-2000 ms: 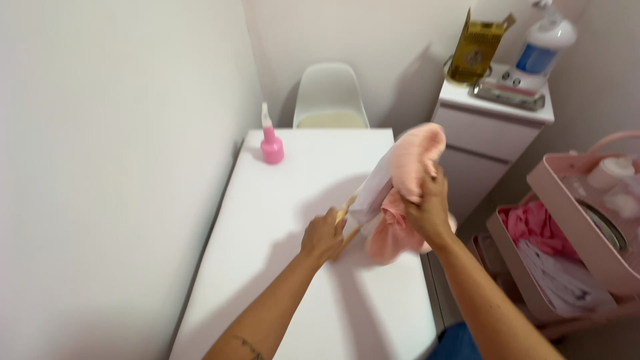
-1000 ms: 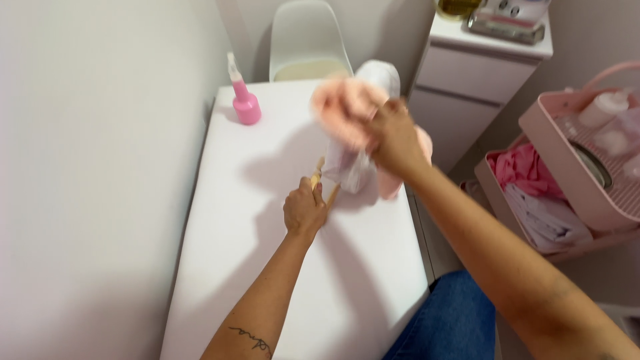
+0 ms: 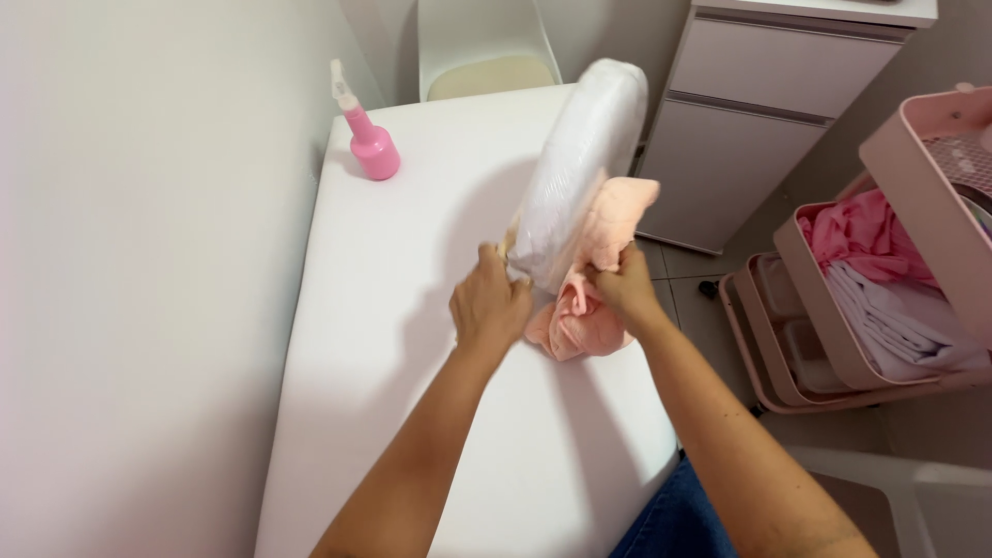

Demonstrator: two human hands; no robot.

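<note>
Over the white padded table (image 3: 372,310), my left hand (image 3: 490,302) grips the lower left end of a rounded white item wrapped in clear plastic (image 3: 577,163). What lies inside the wrap cannot be told. A bit of something pale yellow shows by my left fingertips. My right hand (image 3: 624,287) is closed on a peach-coloured fluffy cloth (image 3: 612,221), just right of the wrapped item. Part of the cloth hangs bunched below the fingers, close to the tabletop. A pink spray bottle (image 3: 375,151) stands at the table's far left corner.
A white chair (image 3: 488,46) stands behind the table, and a white drawer cabinet (image 3: 736,124) at the back right. On the right is a pink tiered trolley (image 3: 837,325) holding pink fabric (image 3: 872,236) and folded white cloth (image 3: 891,318). A wall runs along the left.
The peach cloth has come down from over the white wrapped item, which shows far more now. My right hand has lowered with the cloth; my left keeps its hold at the lower end.
</note>
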